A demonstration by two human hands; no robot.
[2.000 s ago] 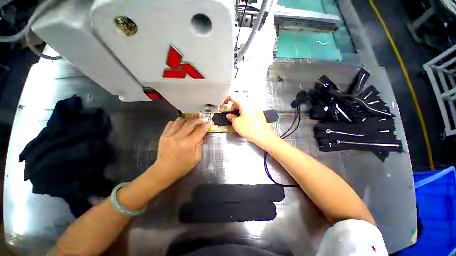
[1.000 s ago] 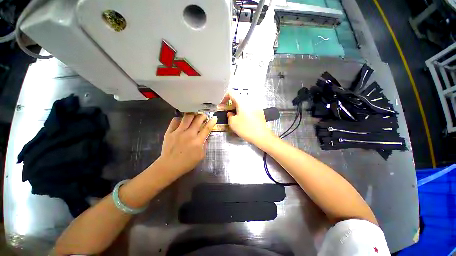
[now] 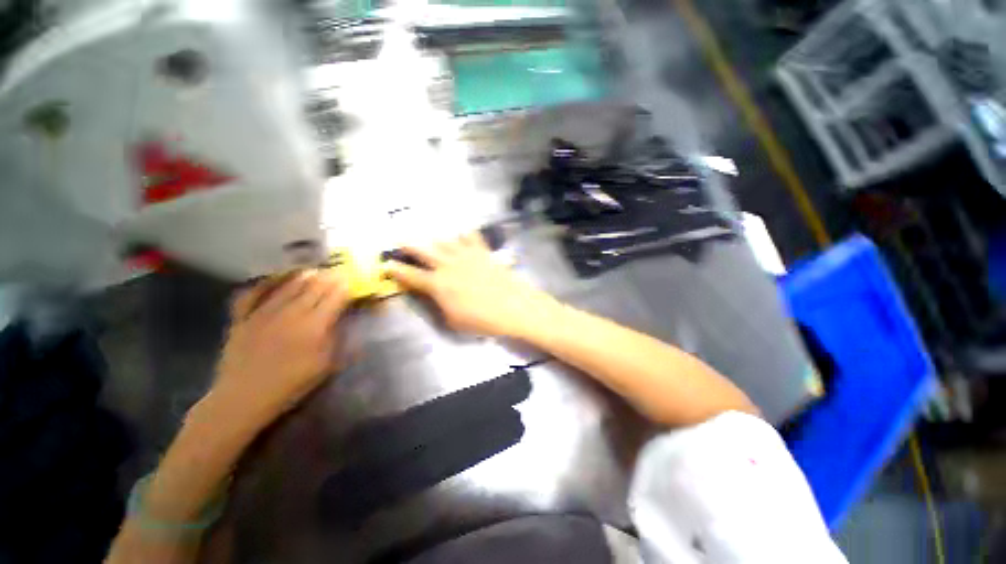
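Note:
The view is blurred. My left hand (image 3: 285, 336) lies at the left end of the yellow plate (image 3: 364, 280), below the machine head (image 3: 232, 209); its fingertips are bent and what is under them is hidden. My right hand (image 3: 469, 284) has its fingers on a black fabric piece (image 3: 399, 259) at the right part of the yellow plate. The needle area is too blurred to make out. Black fabric strips (image 3: 436, 435) lie on the table in front of me. A pile of black zippers (image 3: 640, 209) lies beyond my right hand.
A black heap (image 3: 55, 430) is at the left edge. A green-teal plate (image 3: 524, 79) is behind the needle area. A blue bin (image 3: 866, 364) stands beside the table at right. White racks (image 3: 871, 99) stand past the yellow floor line.
The view has swung right and tilted, so the machine and hands appear further left and more of the blue bin shows. Both hands remain at the yellow plate; more of it shows between them.

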